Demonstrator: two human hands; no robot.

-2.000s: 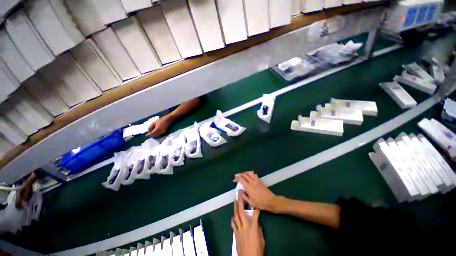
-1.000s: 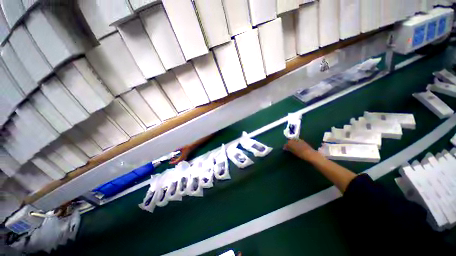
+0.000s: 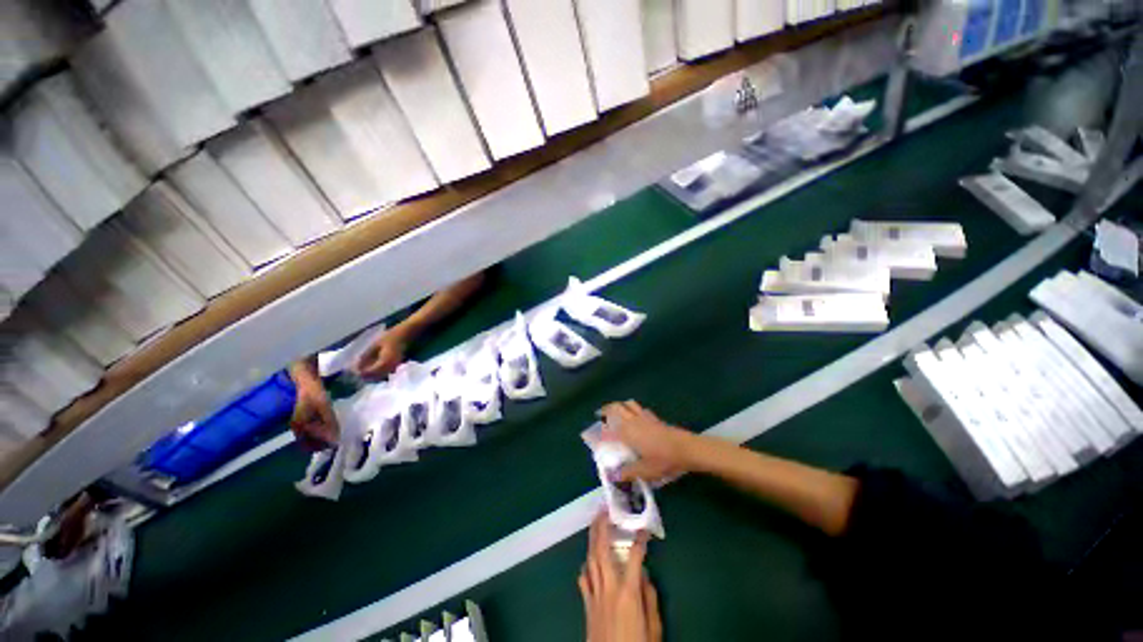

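A bagged product [image 3: 628,497] with a dark centre lies over the pale rail in front of me. My right hand [image 3: 642,442] grips its far end. My left hand [image 3: 619,587] is at its near end, its fingers on a small white carton end [image 3: 622,544]; most of that carton is hidden under the hand. A slanting row of bagged products [image 3: 453,411] lies across the green belt at the left. Several loose white cartons [image 3: 821,311] overlap on the belt right of centre.
Rows of packed cartons stand near me at right [image 3: 1022,401] and lower left [image 3: 454,627]. Another person's hands [image 3: 313,408] are at the bagged row's far left, beside a blue bin [image 3: 226,426]. A carton-stacked shelf [image 3: 414,232] crosses above.
My right hand has come back from the far side of the belt with the single bagged product. My left hand is in view again. The other person's second hand now touches the row's left end.
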